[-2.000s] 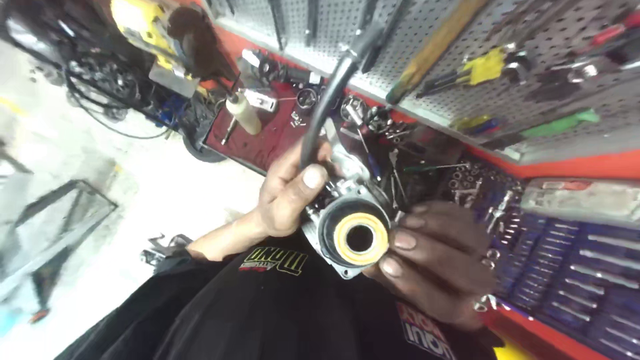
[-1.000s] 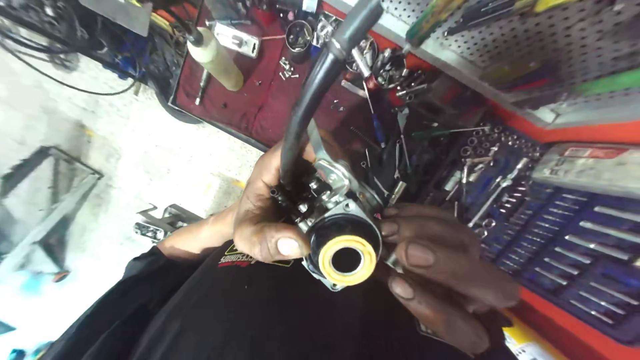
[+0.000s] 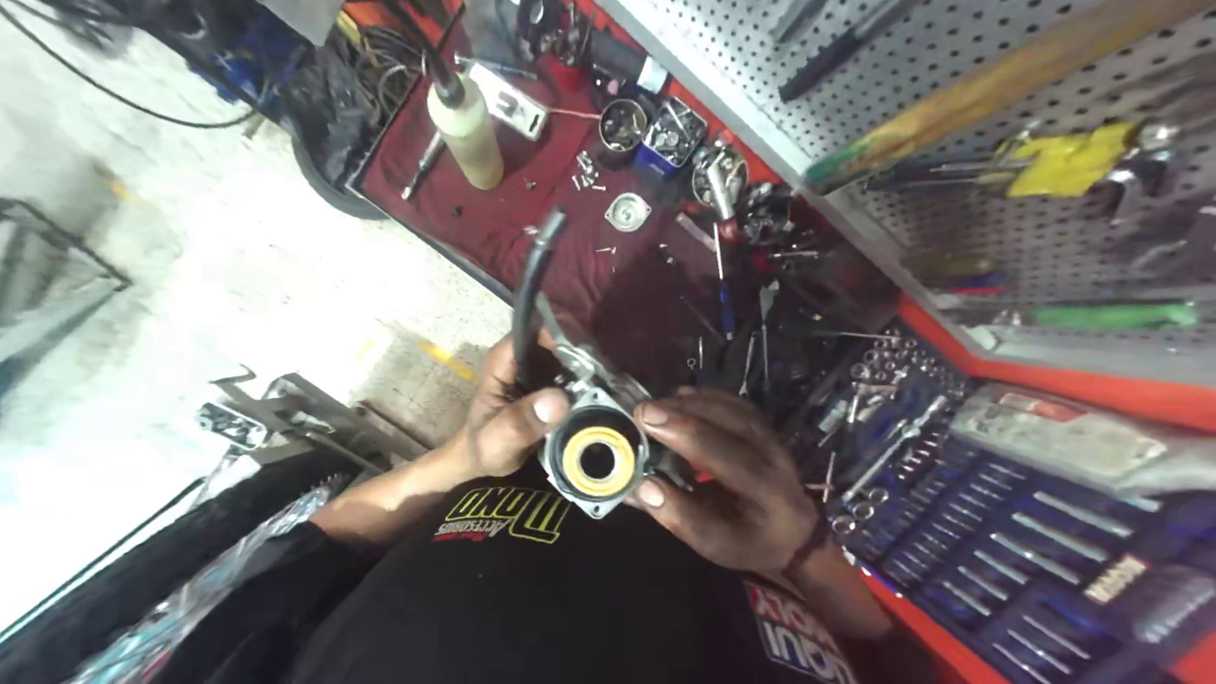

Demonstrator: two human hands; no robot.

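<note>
A metal carburetor body [image 3: 597,507] is held in front of my chest, its round opening facing up. Inside that opening lies a black rubber diaphragm with a yellowish ring [image 3: 598,461] around a dark central hole. My left hand [image 3: 513,418] grips the body from the left, thumb on its rim. A black rubber hose [image 3: 534,285] rises from the part beside this hand. On the right, the thumb and fingers of my right hand [image 3: 727,475] touch the edge of the body. A round metal cap [image 3: 628,212] with two ears lies on the red cloth.
The red-cloth bench [image 3: 570,252] bears a bottle of pale liquid [image 3: 465,138], loose screws [image 3: 587,171], tins of small parts [image 3: 674,131] and a blue-handled screwdriver [image 3: 726,304]. At the right are a blue socket tray [image 3: 978,532] and a pegboard [image 3: 912,142] with hanging tools.
The view has shifted, and more of the bench shows. The hose now leans less across the view. Both hands stay on the carburetor body.
</note>
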